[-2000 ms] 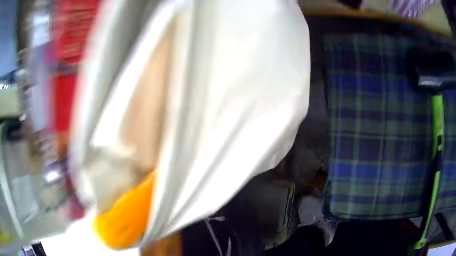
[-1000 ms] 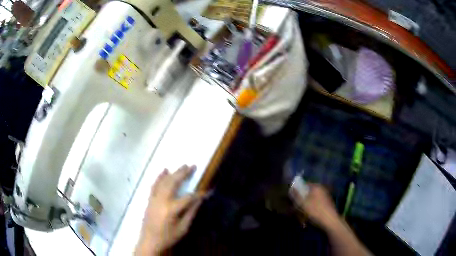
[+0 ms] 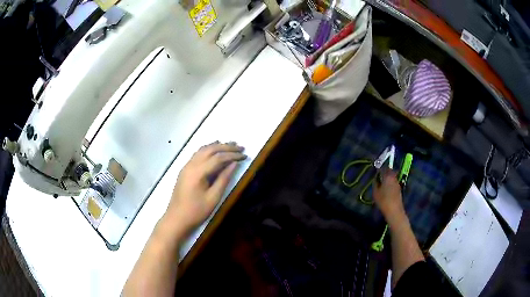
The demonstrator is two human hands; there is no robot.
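Observation:
A white sewing machine (image 3: 119, 43) stands at the left on a white table top (image 3: 255, 96). My left hand (image 3: 200, 183) lies palm down at the table's brown edge, empty, fingers slightly apart. My right hand (image 3: 388, 191) is over a dark plaid board (image 3: 343, 148) at the right. Its fingers pinch scissors (image 3: 355, 172) with olive-yellow looped handles and pale metal blades near their middle. The fingertips are partly hidden. A bright green cutter-like tool (image 3: 406, 166) lies beside this hand.
An off-white cloth pouch (image 3: 344, 96) hangs at the table's corner beside a tray of metal parts (image 3: 299, 29). A purple-striped bundle (image 3: 428, 88) sits in a compartment at the upper right. A white sheet (image 3: 469, 246) lies at lower right. Dark cloth (image 3: 273, 249) fills the lower middle.
The view has swung from the close pouch to the machine and table. Both hands have come into view. My right hand has moved up over the plaid board, where the scissors now show.

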